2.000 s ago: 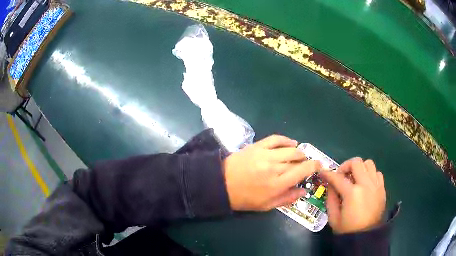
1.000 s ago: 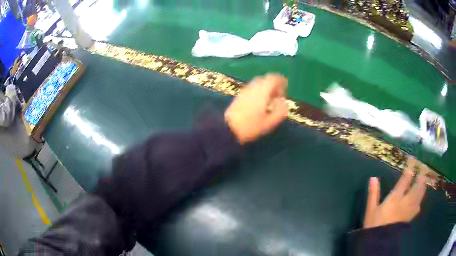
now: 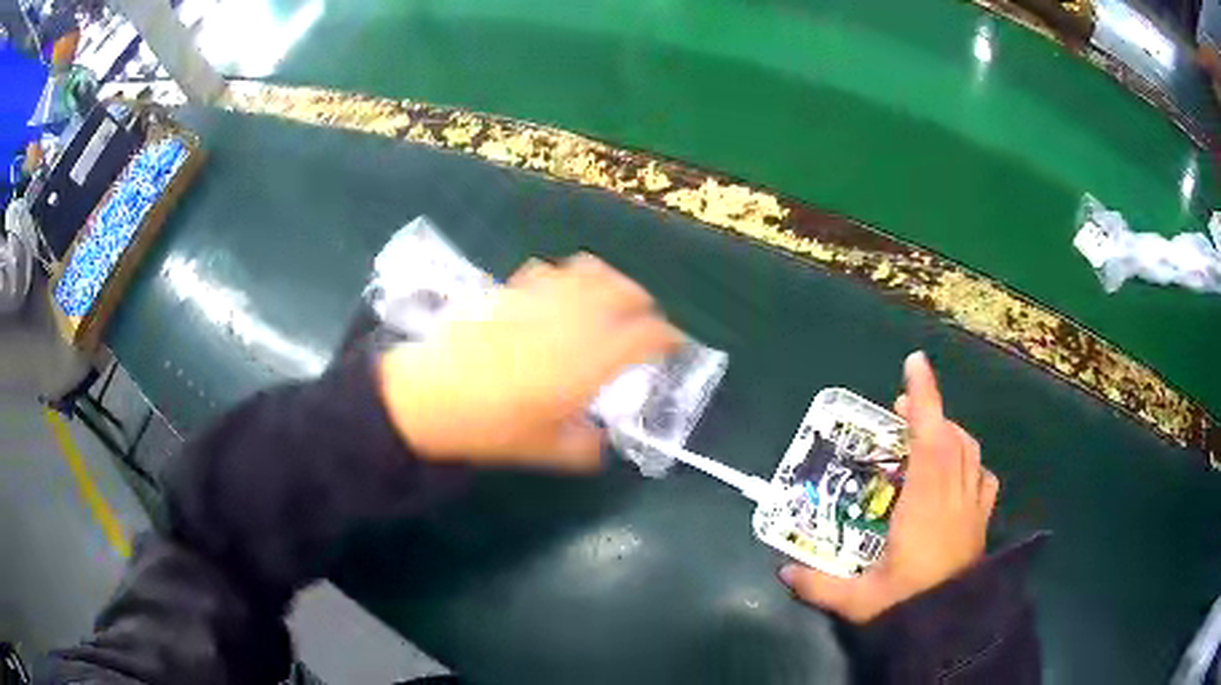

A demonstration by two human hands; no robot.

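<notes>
An open white housing point(image 3: 803, 535) lies on the dark green bench, with a circuit board, dark wires and a yellow component point(image 3: 878, 501) inside. My right hand point(image 3: 924, 515) holds its right side between thumb and fingers. A white cord point(image 3: 716, 468) runs from its left corner to a crumpled plastic bag point(image 3: 676, 402). My left hand point(image 3: 522, 368), blurred, is closed over the middle of the bagged cord and hides that part; bag ends show on both sides.
A brown-yellow rail point(image 3: 723, 201) separates the bench point(image 3: 589, 575) from the green conveyor belt point(image 3: 803, 121). Another bag point(image 3: 1152, 254) lies on the belt at far right. A tray of blue-and-white pieces point(image 3: 123, 230) stands far left.
A bagged cord and open housing are now on the bench between my hands, which were empty a second ago. Two housings with bags no longer show on the belt as before.
</notes>
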